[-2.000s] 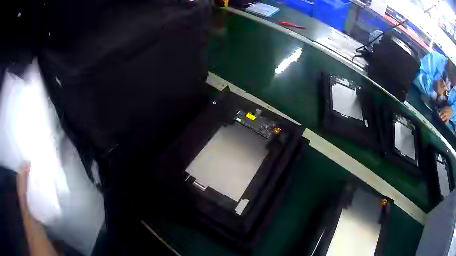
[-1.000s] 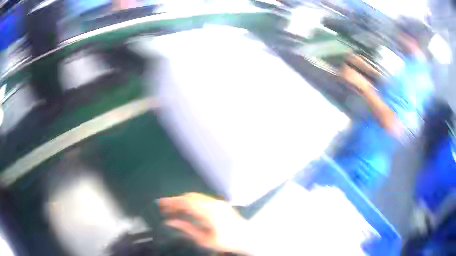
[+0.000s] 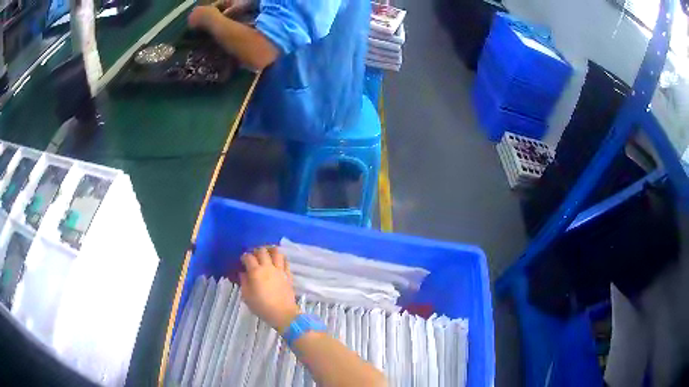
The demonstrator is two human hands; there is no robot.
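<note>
A blue bin (image 3: 487, 302) stands beside the bench edge. Thin white-wrapped flat parts (image 3: 378, 340) stand upright in a row in it. More white sleeves (image 3: 340, 272) lie crosswise at its far side. My right hand (image 3: 268, 283), with a blue wristband, is inside the bin over the far left end of the row. Its fingers are bent at the parts; whether they grip one cannot be told. My left hand is out of the picture. A tall white tray stack (image 3: 113, 295) stands on the bench at left, circuit boards (image 3: 79, 212) in its top cells.
A person in a blue smock (image 3: 317, 75) sits on a blue stool (image 3: 340, 143) beyond the bin, hands over a black parts tray (image 3: 181, 66) on the green bench (image 3: 162, 178). Blue crates (image 3: 521, 75) stand on the floor. A blue metal frame (image 3: 589, 196) is at right.
The view has turned from the bench trays to the bin. My right hand has moved from beside the tray stack into the bin. The hand with white material at lower left two seconds ago is gone from view.
</note>
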